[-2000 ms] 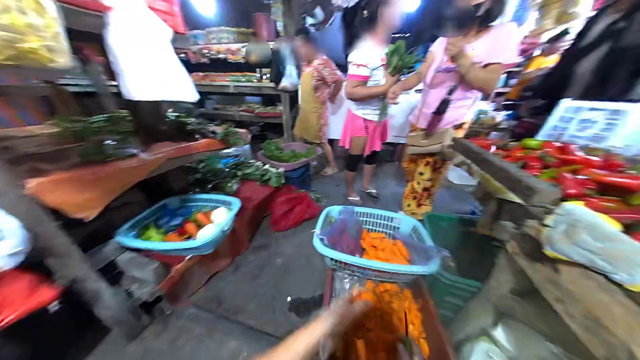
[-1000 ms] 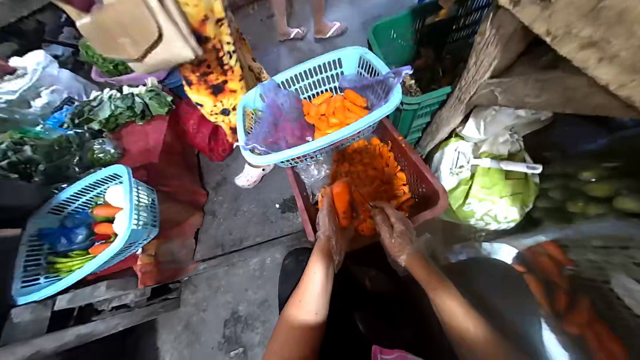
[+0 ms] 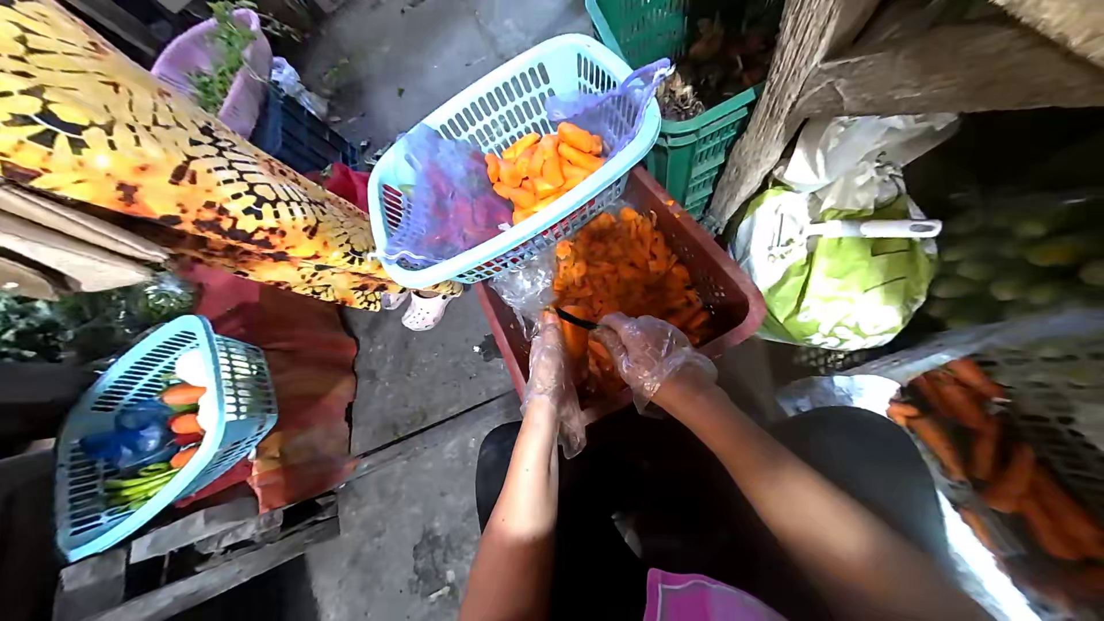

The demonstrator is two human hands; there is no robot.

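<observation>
Both my hands wear clear plastic gloves and are over a dark red plastic crate [image 3: 729,285] filled with orange carrot peelings and pieces [image 3: 638,259]. My left hand [image 3: 550,366] holds a carrot [image 3: 573,335], partly hidden by the fingers. My right hand [image 3: 642,349] grips a dark, thin-bladed tool [image 3: 575,319], a knife or peeler, whose blade lies against the carrot. Across the far end of the crate rests a light blue plastic basket [image 3: 504,82] with peeled carrots [image 3: 545,168] and purple mesh bags [image 3: 457,194] in it.
A green crate [image 3: 703,147] stands behind, beside a wooden post [image 3: 768,103]. To the right are a green and white plastic bag [image 3: 837,267] with a white-handled tool on it and unpeeled carrots [image 3: 1009,448]. A person in a yellow patterned garment [image 3: 198,181] stands left, above another blue basket [image 3: 207,431].
The view has tilted down since the oldest frame. One second ago both gloved hands were over the crate with a carrot; the person in the yellow garment now takes up more of the left side.
</observation>
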